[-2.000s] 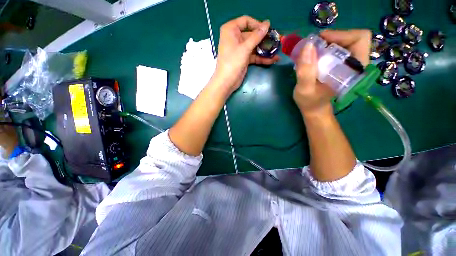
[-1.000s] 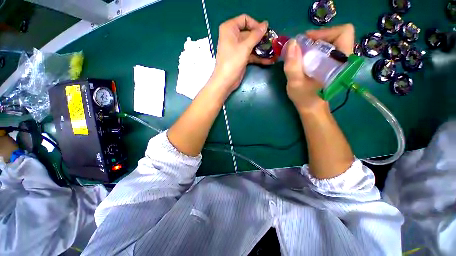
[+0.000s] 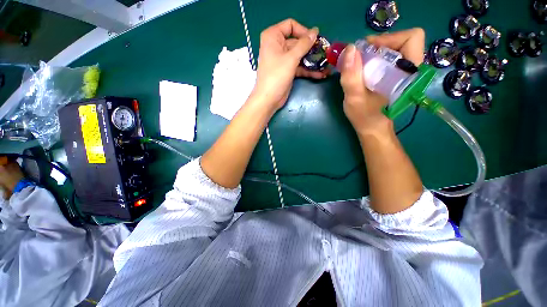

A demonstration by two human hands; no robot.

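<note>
My left hand [image 3: 285, 60] holds a round, dark, shiny housing [image 3: 316, 54] between thumb and fingers above the green bench. My right hand [image 3: 372, 90] grips the clear dispensing syringe [image 3: 382, 73] with pale pinkish contents. Its red tip [image 3: 336, 54] points left and is at the housing's right edge; whether it touches cannot be told. The green adapter head [image 3: 412, 93] is at the barrel's rear, joined to the clear air hose [image 3: 471, 141]. Fingers hide part of the housing and barrel.
More housings [image 3: 472, 59] lie in a cluster at the upper right, one [image 3: 382, 14] apart. At left are white tissue [image 3: 233, 83], a white card [image 3: 178, 111], the black controller [image 3: 99, 156] and a plastic bag [image 3: 45, 111]. A black cable [image 3: 330, 176] crosses the bench. A neighbour's sleeve [image 3: 36, 228] shows.
Compared with two seconds before, my right hand and the syringe have moved left, with the red tip closer over the housing. Since one second before, they have barely moved. My left hand keeps its hold.
</note>
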